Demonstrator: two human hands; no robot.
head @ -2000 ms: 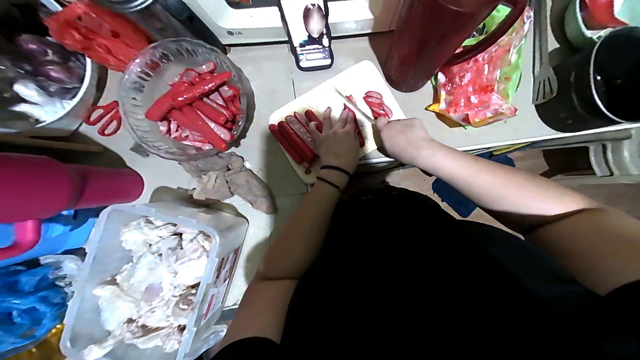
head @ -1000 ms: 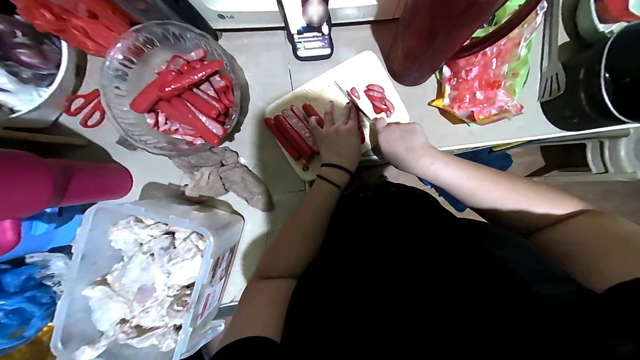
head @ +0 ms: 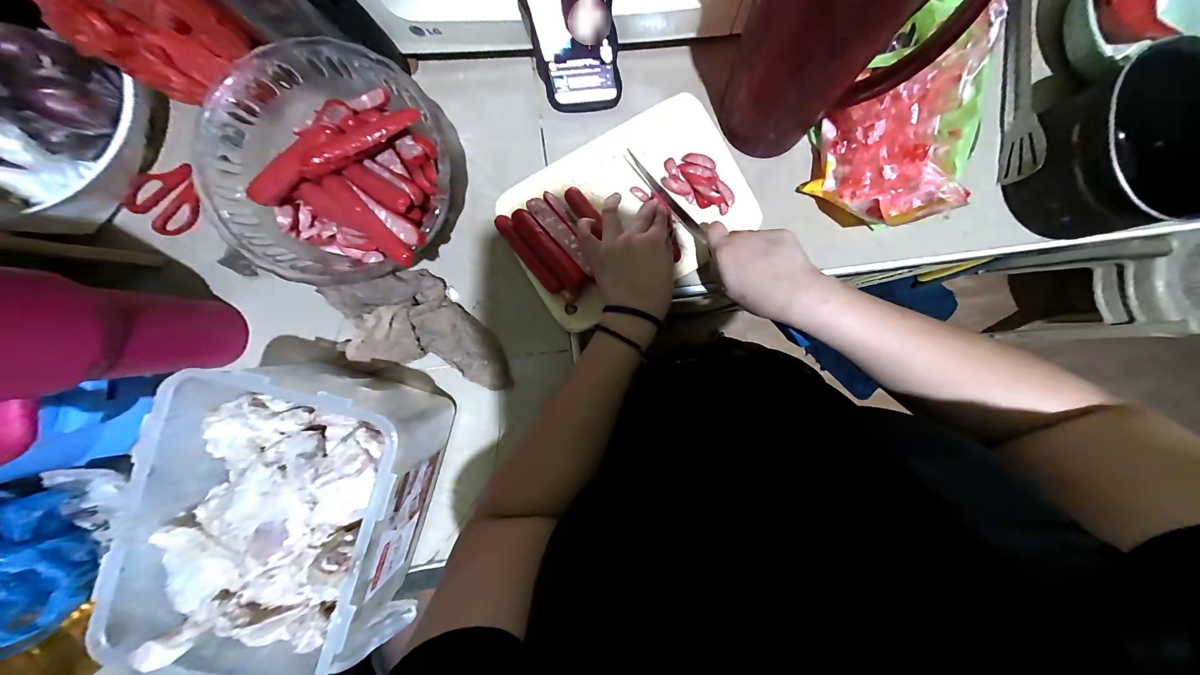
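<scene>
My right hand (head: 764, 267) grips a kitchen knife (head: 664, 195), its blade slanting up and left over a white cutting board (head: 647, 131). My left hand (head: 630, 248), with two dark bands at the wrist, presses fingertips on a red hotdog sausage (head: 674, 239) beside the blade. Left of those fingers lie several red sausages (head: 542, 248), some with their cut faces showing. A small pile of sausage slices (head: 699, 182) rests on the board, right of the knife. A clear ridged bowl (head: 220, 178) at the upper left holds whole and cut red sausages. The knife's handle is mostly hidden in my right hand.
A phone (head: 583, 80) lies above the board, with a dark red pitcher (head: 787, 75) to its right. Farther right are a plastic package (head: 905, 141), a slotted spatula (head: 1021, 150) and a black pot (head: 1059, 178). Left are red scissors (head: 169, 199), a crumpled cloth (head: 412, 323) and a plastic tub (head: 375, 553).
The pile of slices right of the knife has grown. Both hands stay at the board, the left on the sausages and the right on the knife.
</scene>
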